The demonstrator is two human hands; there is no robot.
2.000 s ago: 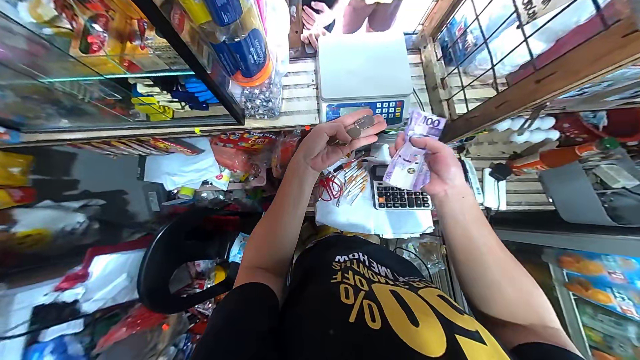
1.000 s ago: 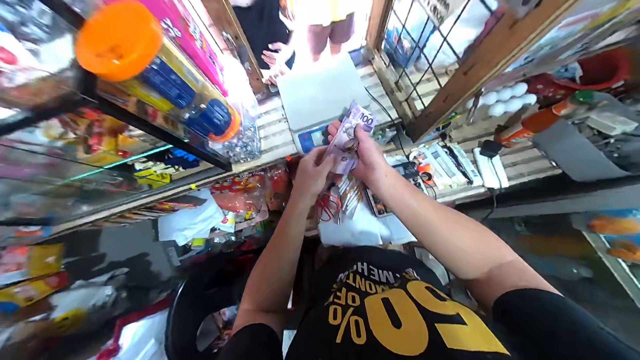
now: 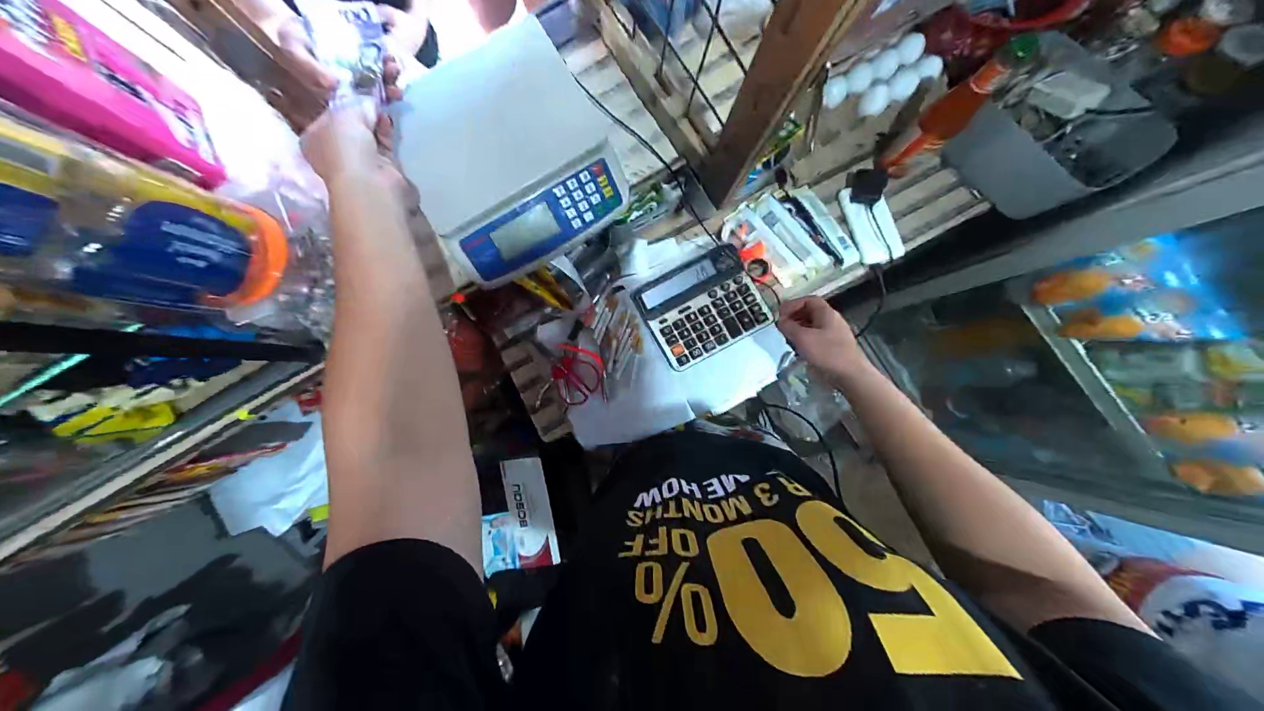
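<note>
At the upper left my left hand (image 3: 346, 143) reaches out beside the scale and grips the lower end of a purple banknote (image 3: 351, 49). Another person's hands (image 3: 296, 49) touch the same note from the far side. My right hand (image 3: 815, 331) rests at the right edge of some white paper (image 3: 642, 395), its fingers curled beside a desktop calculator (image 3: 703, 308); whether it holds anything is unclear. Left of the calculator lie red-handled scissors (image 3: 577, 373) and several pens. A digital scale (image 3: 504, 128) with a blue keypad panel stands between my left hand and the calculator.
Large plastic jars with an orange lid (image 3: 262, 255) stand at the left above a glass case. A wooden post (image 3: 775, 84) and wire grille rise right of the scale. Eggs (image 3: 879, 74), a bottle of orange sauce (image 3: 943, 118) and a grey bin (image 3: 1057, 138) are at the upper right.
My left hand has moved out to the other person's hands with the note. My right hand has let go of the note and come back beside the calculator. The view has swung and moved closer.
</note>
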